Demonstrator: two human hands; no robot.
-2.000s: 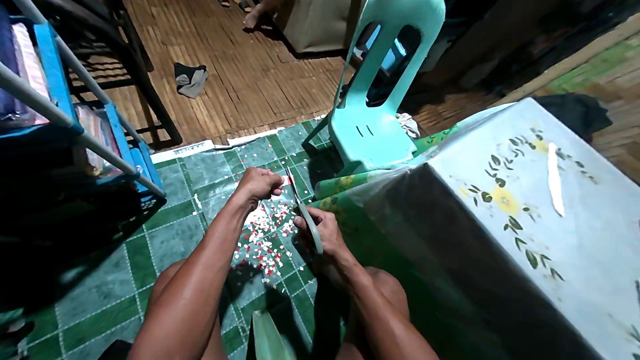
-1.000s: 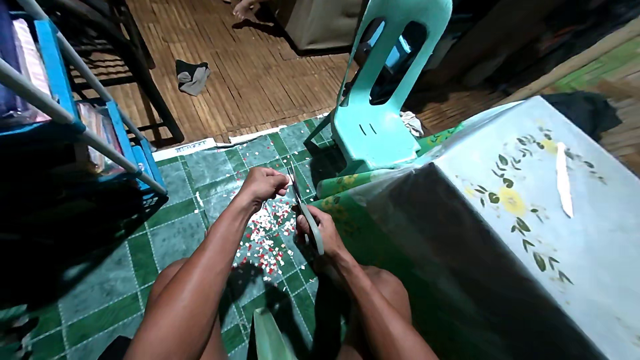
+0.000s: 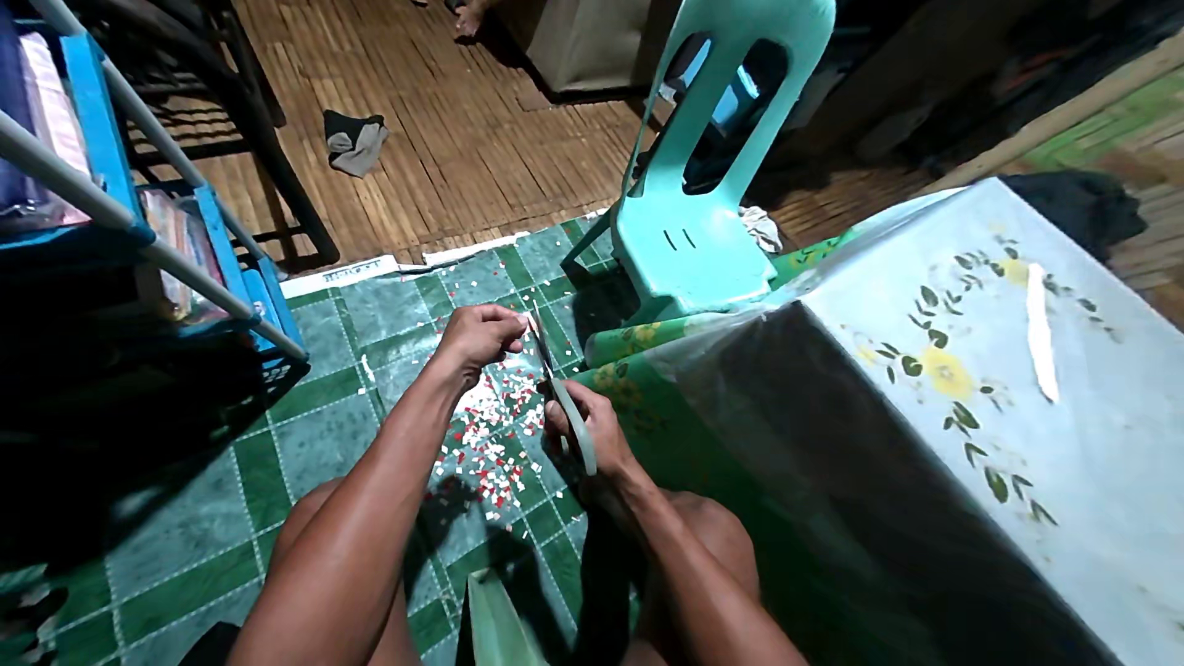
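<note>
My left hand (image 3: 483, 340) pinches a small piece, seemingly paper, between thumb and fingers; most of the piece is hidden. In my right hand (image 3: 592, 425) is a pair of scissors (image 3: 572, 416) with pale handles, its blades pointing up and away beside the left fingertips. How far the blades are apart is hard to tell. Below both hands, many tiny white and red cut pieces (image 3: 490, 444) lie scattered on the green checked floor sheet (image 3: 319, 430).
A mint-green plastic chair (image 3: 689, 240) stands ahead. To the right is a table with a floral plastic cover (image 3: 1091, 481), a white strip (image 3: 1041, 333) on it. A blue shelf rack (image 3: 222, 268) stands left. A dark and grey cloth (image 3: 356, 143) lies on the slatted floor. Another person's hand or foot (image 3: 469, 20) shows at the top.
In the first frame a small white and red strip stuck out from my left fingers; now far less of it shows. Both hands have stayed in about the same place.
</note>
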